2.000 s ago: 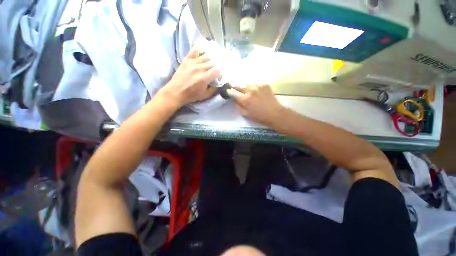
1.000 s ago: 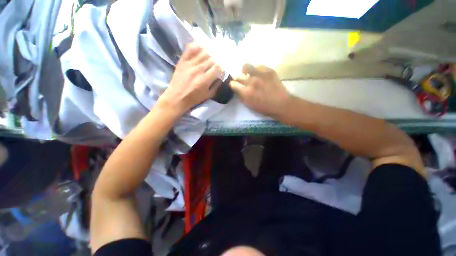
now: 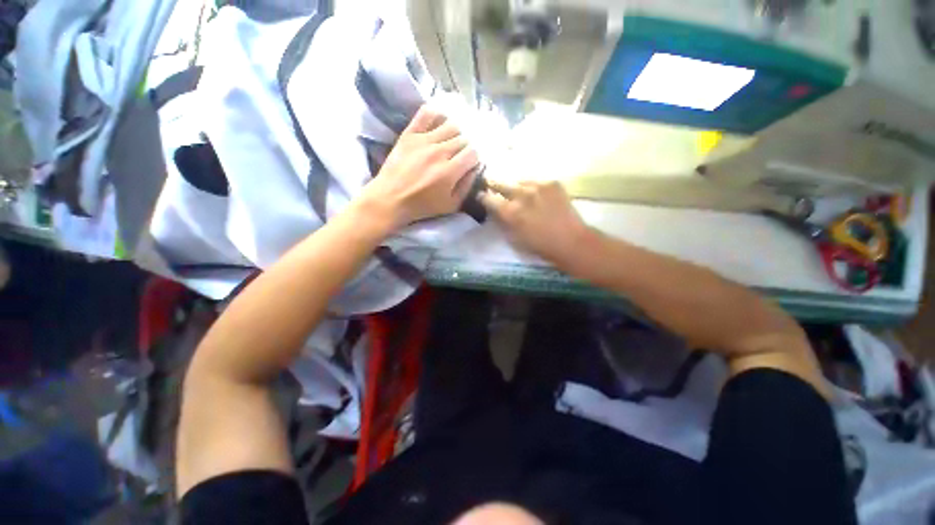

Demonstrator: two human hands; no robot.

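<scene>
The pale grey-white garment [image 3: 251,123] with dark grey stripes lies bunched left of the sewing machine's needle area [image 3: 513,108], which is lost in lamp glare. A small dark fabric piece [image 3: 475,197] shows between my hands. My left hand [image 3: 425,169] lies on the cloth with bent fingers at the dark piece. My right hand [image 3: 535,213] pinches the dark piece's right side with thumb and finger. The fingertips of both hands are close together, just in front of the needle area. The exact edge held is blurred.
The machine's green panel [image 3: 718,77] overhangs at upper right. Red and yellow-handled snips [image 3: 856,251] lie at the table's right end. The green table edge [image 3: 574,282] runs before me. A red basket [image 3: 388,379] with cloth stands below left. Pale blue-grey cloth [image 3: 82,62] hangs far left.
The camera view has shifted and shifted back. The garment left of my hands has changed folds, with more dark stripe showing. Both hands stay close together at the dark piece.
</scene>
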